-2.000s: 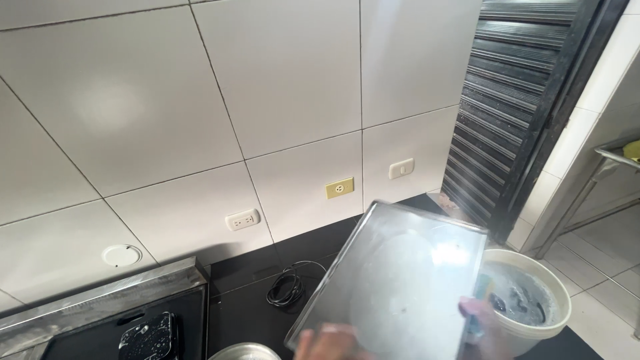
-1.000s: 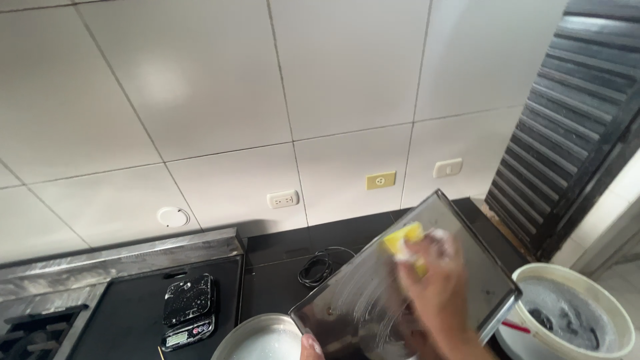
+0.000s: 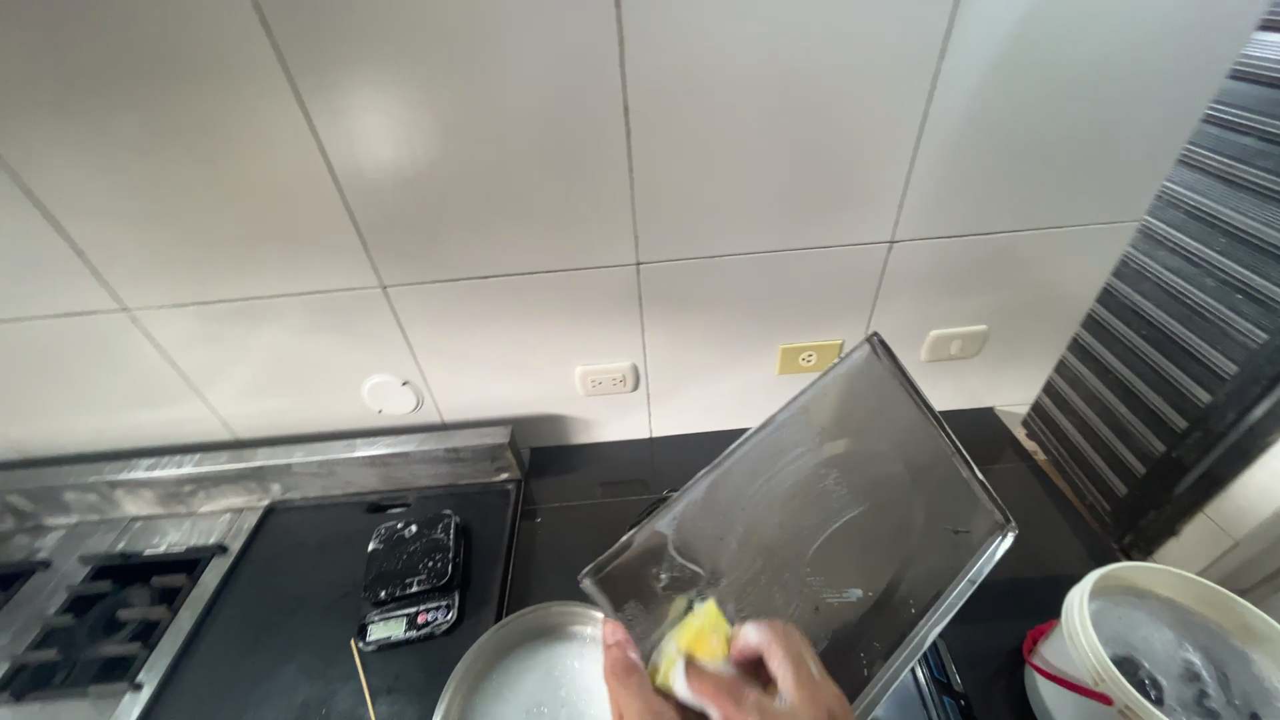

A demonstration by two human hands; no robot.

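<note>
A rectangular metal tray (image 3: 800,520) with a raised rim is tilted up above the counter, streaked with suds. At its lower left corner my left hand (image 3: 632,675) grips the edge, only the fingers showing. My right hand (image 3: 765,675) holds a yellow sponge (image 3: 700,640) with foam on it against the lower part of the tray's face. Just left of my left hand is a round metal bowl (image 3: 530,665) with whitish liquid, its lower part cut off by the frame.
A wet digital kitchen scale (image 3: 412,575) and a thin wooden stick (image 3: 362,680) lie on the black surface left, beside a gas stove (image 3: 110,620). A white bucket (image 3: 1085,640) of soapy water stands right. Behind are the tiled wall (image 3: 500,330) and a shutter (image 3: 1150,300).
My right hand with the sponge has moved from the upper part of the tray down to its lower left area. Two seconds ago the tray's face looked pale and cloudy; now it looks darker.
</note>
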